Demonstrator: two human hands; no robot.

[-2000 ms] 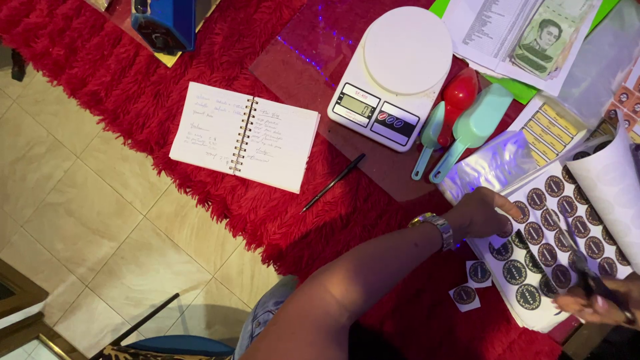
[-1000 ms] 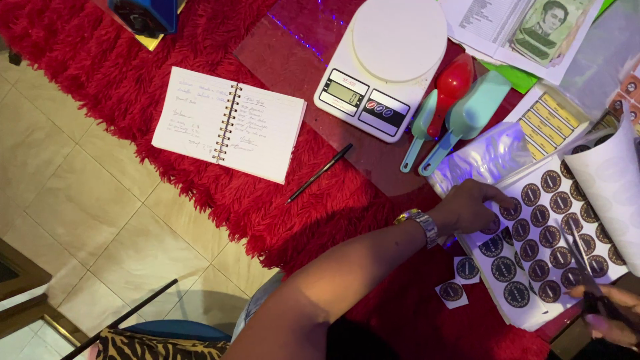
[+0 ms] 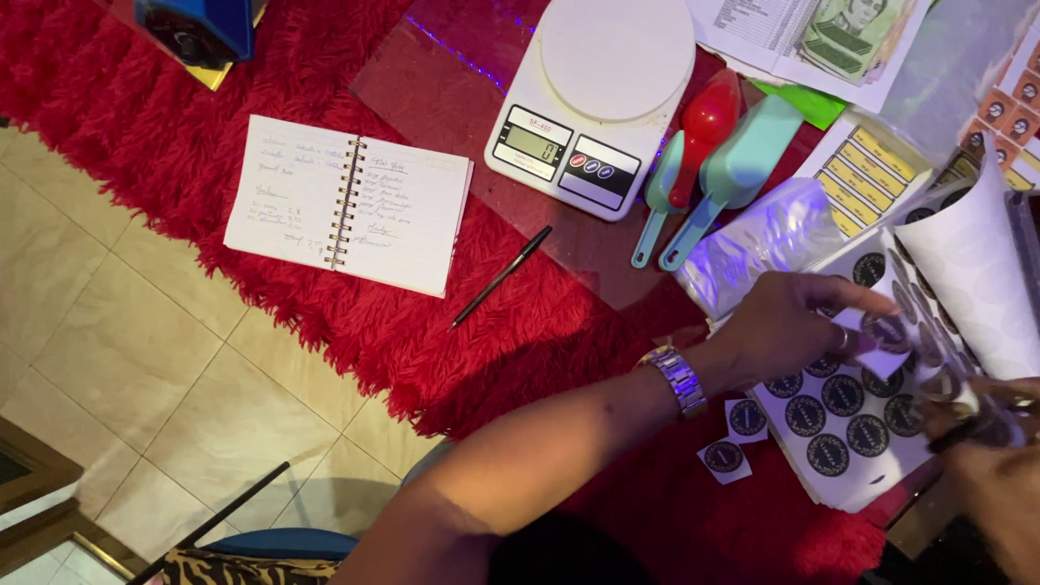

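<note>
My left hand [image 3: 800, 329], with a metal wristwatch [image 3: 679, 380] at its wrist, pinches a small cut piece with a round black sticker [image 3: 884, 333] between finger and thumb. Below it lie sheets of round black stickers [image 3: 842, 396], their far part curled up. My right hand [image 3: 987, 463], blurred at the right edge, is around what looks like the scissors seen a moment ago; the blades are not clear. Two cut stickers [image 3: 724, 458] lie beside the sheets on the red shaggy cover.
A white kitchen scale [image 3: 597, 97], teal scoop [image 3: 747, 158], red spoon [image 3: 709, 122], plastic bags [image 3: 764, 244] and yellow label sheets [image 3: 869, 175] lie beyond my left hand. To the left are a black pen [image 3: 501, 278] and an open spiral notebook [image 3: 349, 207]. Banknotes [image 3: 849, 36] rest on papers.
My left hand, earlier flat on the sticker sheet, now holds a separate cut sticker lifted above it. My right hand and the scissors, clearer before, are blurred now.
</note>
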